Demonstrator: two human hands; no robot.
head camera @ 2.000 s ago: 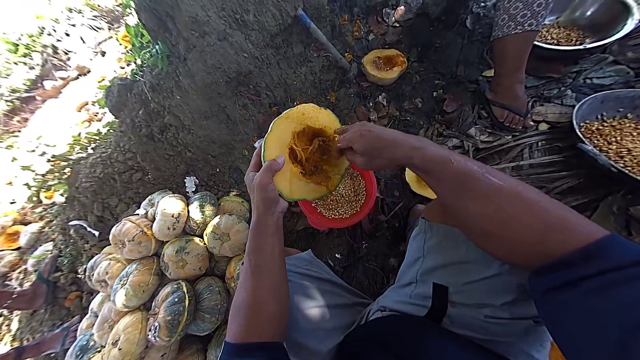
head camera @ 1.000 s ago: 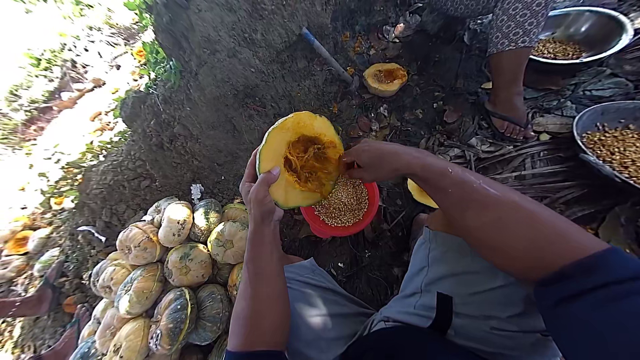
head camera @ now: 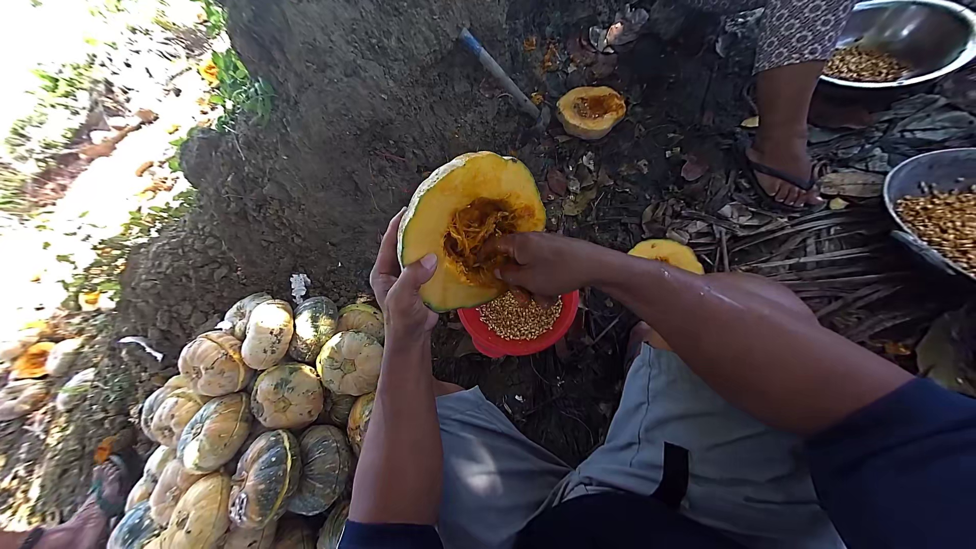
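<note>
A halved pumpkin (head camera: 436, 229), its orange fibrous hollow facing me, is held up by my left hand (head camera: 408, 286), thumb on the cut face and fingers behind the rind. My right hand (head camera: 534, 263) has its fingers inside the hollow, against the stringy pulp; whether they grip any of it cannot be told. Below the pumpkin half a red plastic basin (head camera: 499, 347) stands on the ground, holding many pale seeds (head camera: 522, 316). The right hand hides part of its rim.
Whole pumpkins (head camera: 286, 396) are heaped at lower left. Another pumpkin half (head camera: 592, 112) lies ahead near a blue-ended tool handle (head camera: 499, 72), and a cut piece (head camera: 667, 253) beyond my right forearm. Metal basins (head camera: 934, 27) of seeds and a person's sandaled foot (head camera: 785, 171) are at right.
My right hand has moved from the right edge of the pumpkin half into its hollow. My left hand still holds the half, which is tilted differently now.
</note>
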